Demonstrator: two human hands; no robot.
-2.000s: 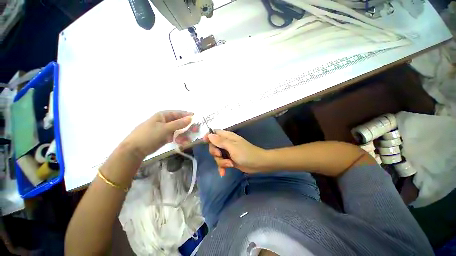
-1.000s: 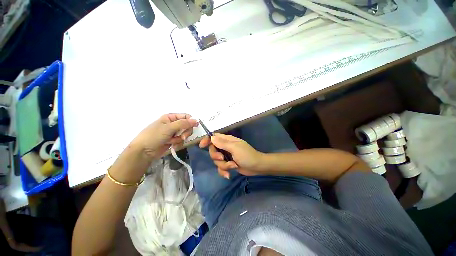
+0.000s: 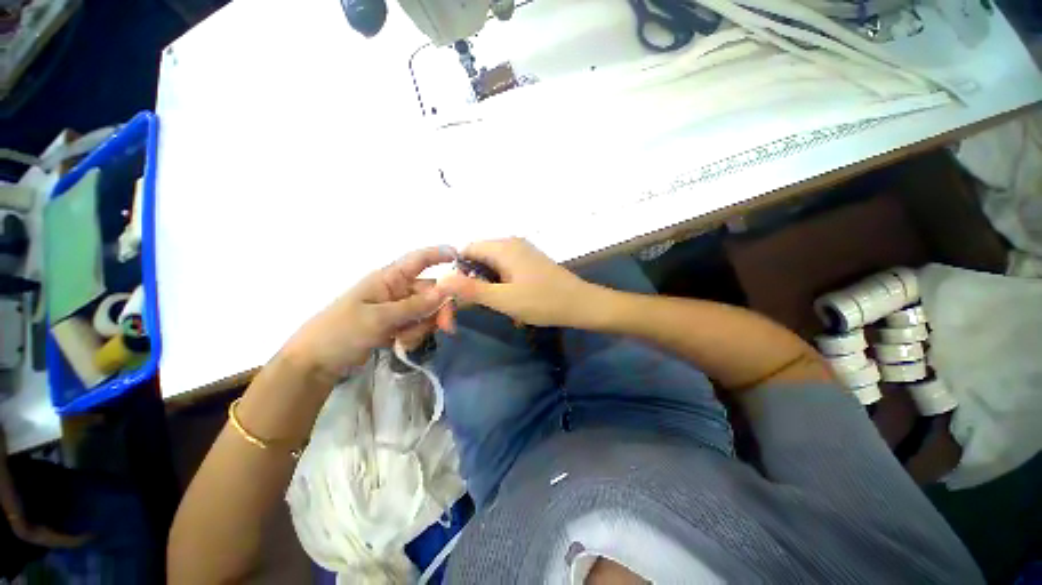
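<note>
My left hand [image 3: 389, 303] is bare, at the front edge of the table, with its fingers pinched on a narrow white strip [image 3: 425, 371] that hangs below it towards the white cloth. My right hand [image 3: 509, 280] is closed around dark-handled thread snips [image 3: 478, 270]. The fingertips of both hands meet or nearly meet; the snips' blades are mostly hidden there. A printed measuring rule [image 3: 777, 152] lies along the table's front edge. Long off-white cut strips [image 3: 788, 48] lie behind it.
The sewing machine [image 3: 448, 17] stands at the back, with black-handled scissors [image 3: 663, 29] to its right. A blue basket [image 3: 155, 263] with cones is at the left. Crumpled white cloth [image 3: 371, 469] hangs below the table. Tape rolls [image 3: 868, 299] are stacked at the right.
My right hand with the snips has moved up and left to meet my left hand. The snips' blades, visible before, are now mostly hidden. The view has shifted slightly.
</note>
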